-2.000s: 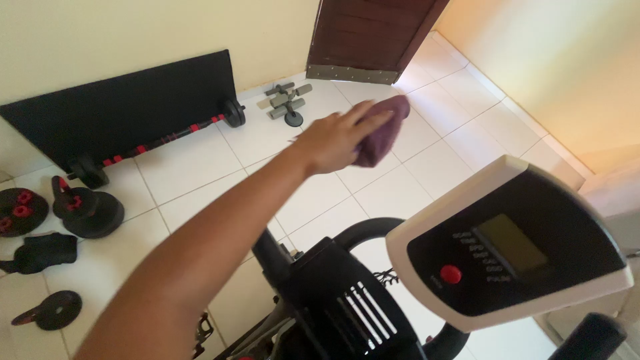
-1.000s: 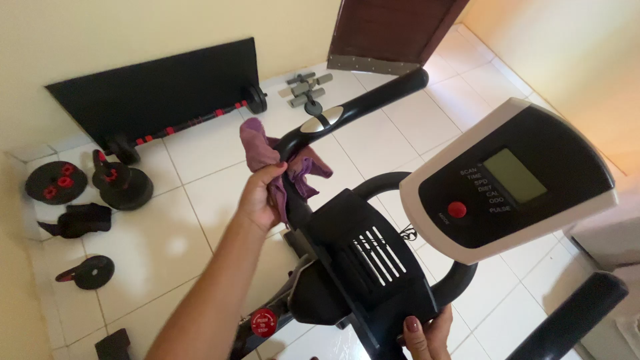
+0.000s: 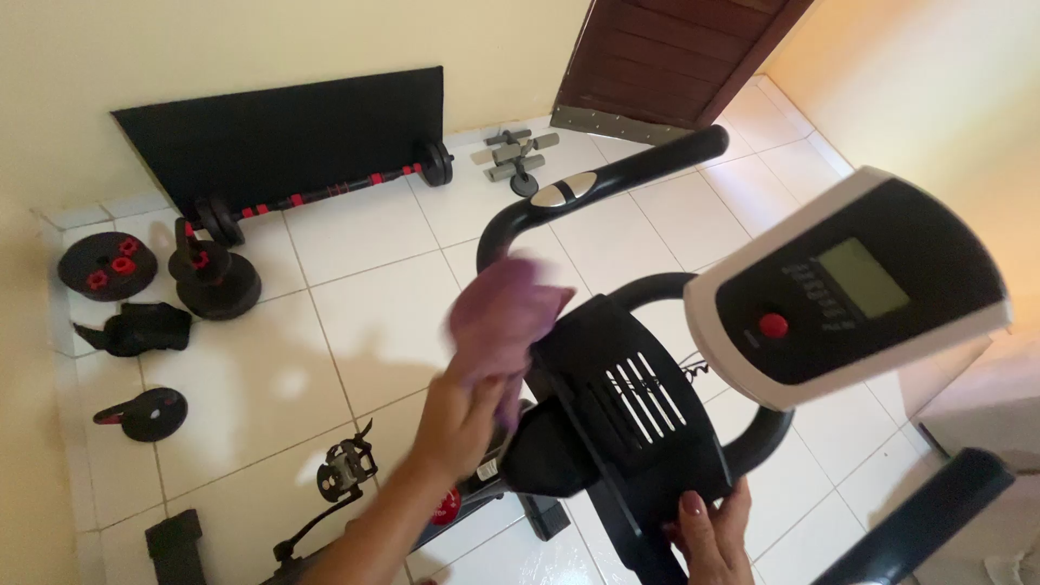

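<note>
My left hand (image 3: 459,414) holds a crumpled purple cloth (image 3: 504,313), blurred by motion, against the lower part of the exercise bike's black handlebar (image 3: 642,166). Beside the cloth lies the slotted black plastic tray (image 3: 642,406) of the bike. My right hand (image 3: 711,532) grips the near edge of this tray, thumb on top, with its other fingers partly hidden. To the right sits the bike's console (image 3: 849,288), with a grey display and a red button. The second handlebar grip (image 3: 926,512) is at the lower right.
A barbell (image 3: 333,191) lies before a black panel (image 3: 301,134) leaning on the wall. Weight plates (image 3: 106,264) and a kettlebell-style weight (image 3: 150,414) are on the tiled floor at left. A bike pedal (image 3: 348,467) sticks out below. A wooden door (image 3: 666,61) stands at the back.
My left hand, first out over the floor with the cloth, came to the handlebar and is now lower along it, nearer the tray. My right hand came into view at the tray and remains there.
</note>
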